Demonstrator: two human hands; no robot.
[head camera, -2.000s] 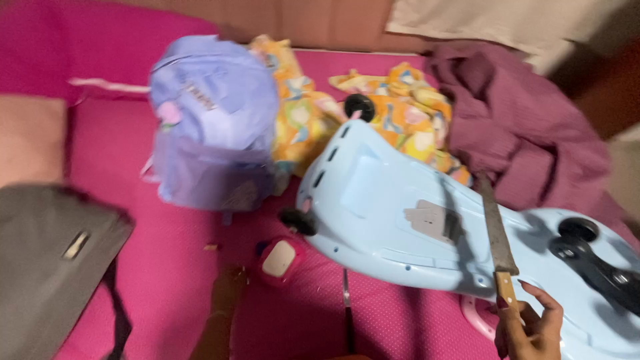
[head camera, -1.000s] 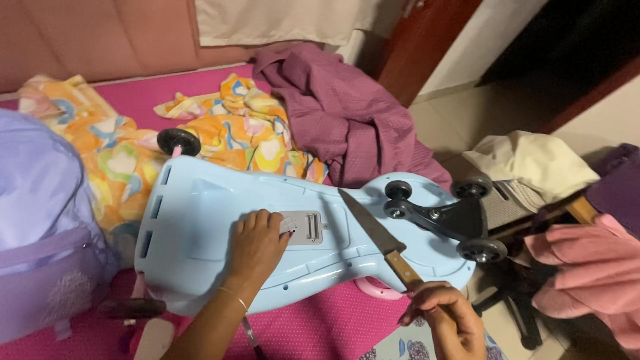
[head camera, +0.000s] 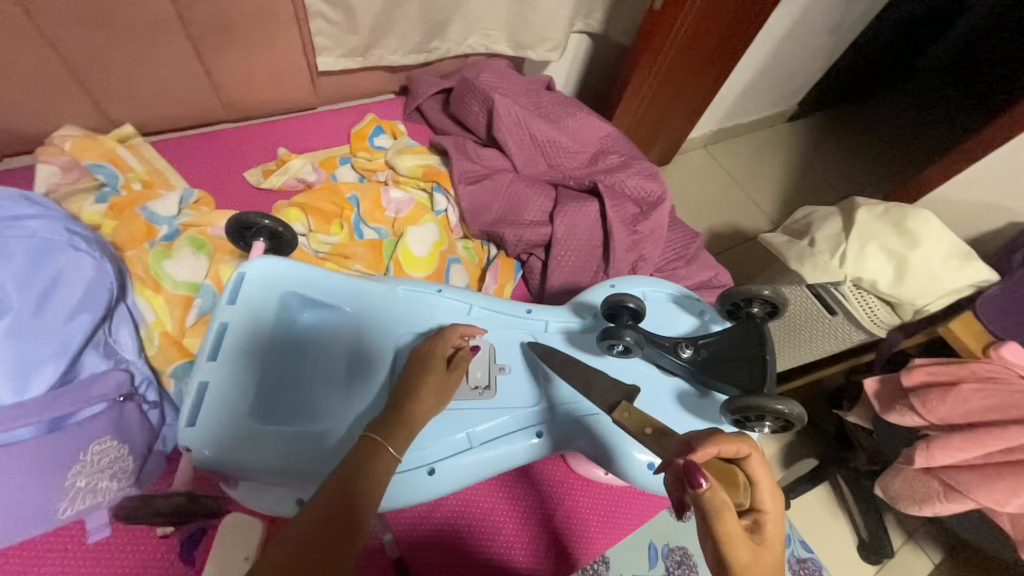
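A light blue plastic ride-on swing car (head camera: 320, 360) lies upside down on the pink bedding, its black wheels upward. My left hand (head camera: 436, 372) is at the middle of its underside, fingertips pinching a small grey plastic cover (head camera: 479, 366) over the grey battery compartment; part of that compartment is hidden by the hand. My right hand (head camera: 724, 496) grips the wooden handle of a kitchen knife (head camera: 584, 380), whose blade points up and left over the underside, right of the compartment. The black front wheel assembly (head camera: 704, 352) lies beyond the blade.
A lilac backpack (head camera: 64, 416) is at the left. An orange patterned blanket (head camera: 384, 216) and a purple quilted cover (head camera: 560, 184) lie behind the car. Pink cloth (head camera: 952, 432) and a cream cloth (head camera: 888, 256) are on the right, near a black stand on the tiled floor.
My left hand, on the bedding two seconds ago and on the compartment one second ago, now has the small cover lifted at its fingertips. The knife stays in my right hand. The view has swung right.
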